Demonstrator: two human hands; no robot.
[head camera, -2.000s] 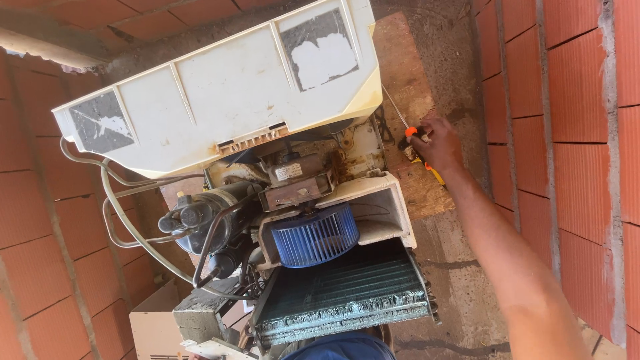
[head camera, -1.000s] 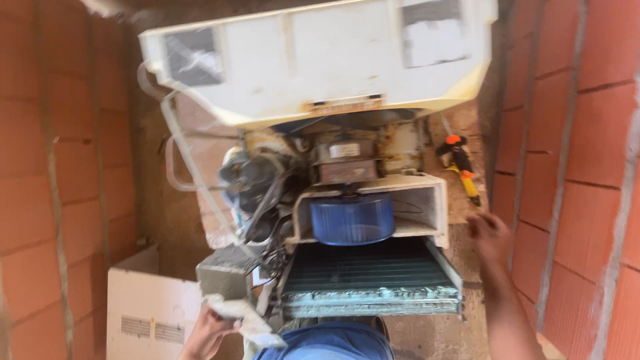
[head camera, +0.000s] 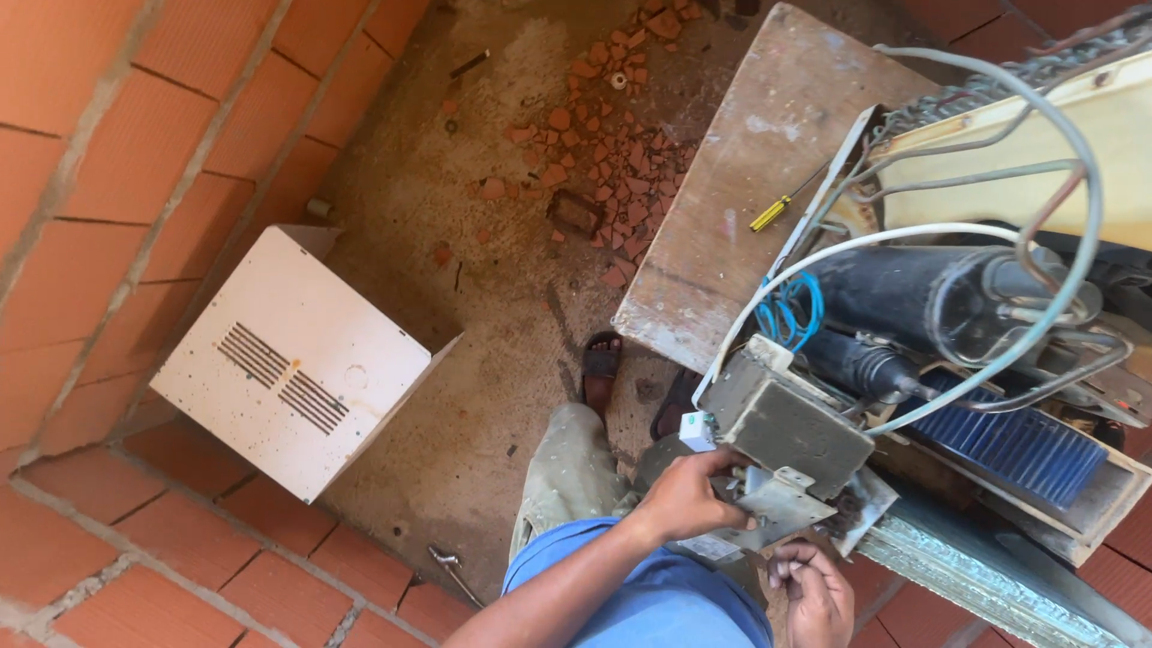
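An opened air conditioner stands at the right, with a black compressor (head camera: 873, 288), a blue blower wheel (head camera: 1017, 441) and a finned coil (head camera: 999, 567). My left hand (head camera: 697, 499) grips a metal control bracket (head camera: 778, 508) at the unit's near left corner, beside a dark foam-like block (head camera: 801, 436) and a small white box (head camera: 697, 431). Just right of the bracket is my right hand (head camera: 810, 585), its fingers curled; whether they hold something small cannot be told. Coiled blue wire (head camera: 792, 310) lies against the compressor.
A yellow-handled screwdriver (head camera: 770, 213) lies on the wooden board (head camera: 711, 261) under the unit. A white slotted metal casing (head camera: 288, 369) rests on the floor by the brick wall (head camera: 117, 261). Broken brick pieces (head camera: 630, 171) and a metal tool (head camera: 454, 571) are on the floor.
My right hand has left the board side, where it was by an orange-and-black tool, and is now close to my left hand at the bracket. The view has swung strongly to the left.
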